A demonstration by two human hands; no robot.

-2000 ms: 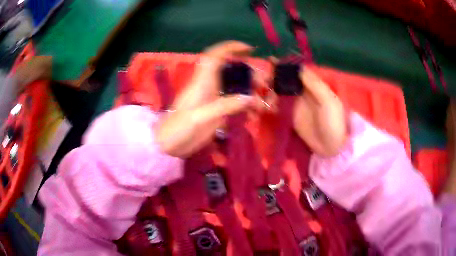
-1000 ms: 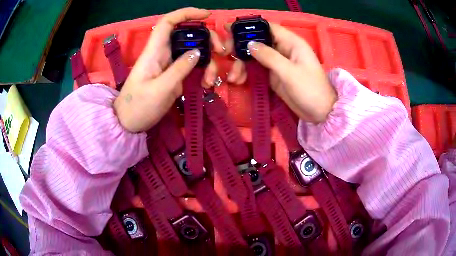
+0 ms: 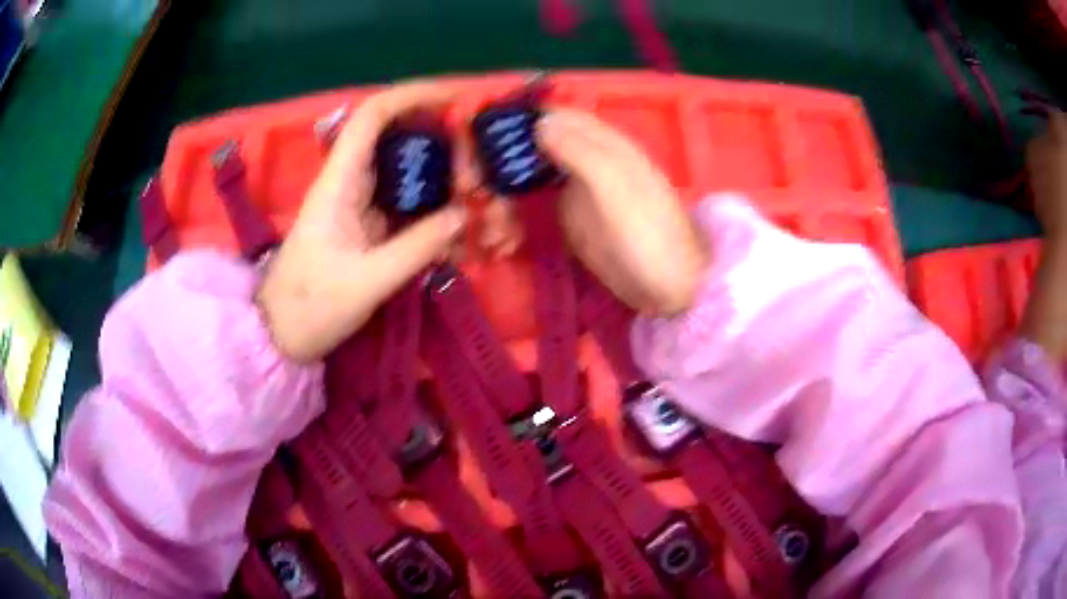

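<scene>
My left hand (image 3: pixel 351 234) holds a square black smartwatch (image 3: pixel 413 172) by its case, screen up, with blurred white text lit. My right hand (image 3: pixel 626 211) holds a second smartwatch (image 3: pixel 515 146), its screen showing several blurred white lines and its case slightly tilted. A dark wine-red strap (image 3: pixel 555 304) hangs down from the right watch. Both watches are side by side above the orange-red compartment tray (image 3: pixel 725 135). Several other watches with wine-red straps lie face down in the tray below, such as one with a silvery case back (image 3: pixel 665 419).
A second red tray (image 3: pixel 977 293) lies at the right, beside another person's arm (image 3: pixel 1047 252). White papers with a yellow pad (image 3: pixel 26 351) lie at the left. A green board (image 3: pixel 76 111) is at the upper left. Straps lie on the dark green mat (image 3: pixel 772 41) at the top.
Both watches and hands appear lower and further left than a second ago. The screens changed from a blue item to white text lines. My right thumb is off its screen. Another person's arm now shows at right.
</scene>
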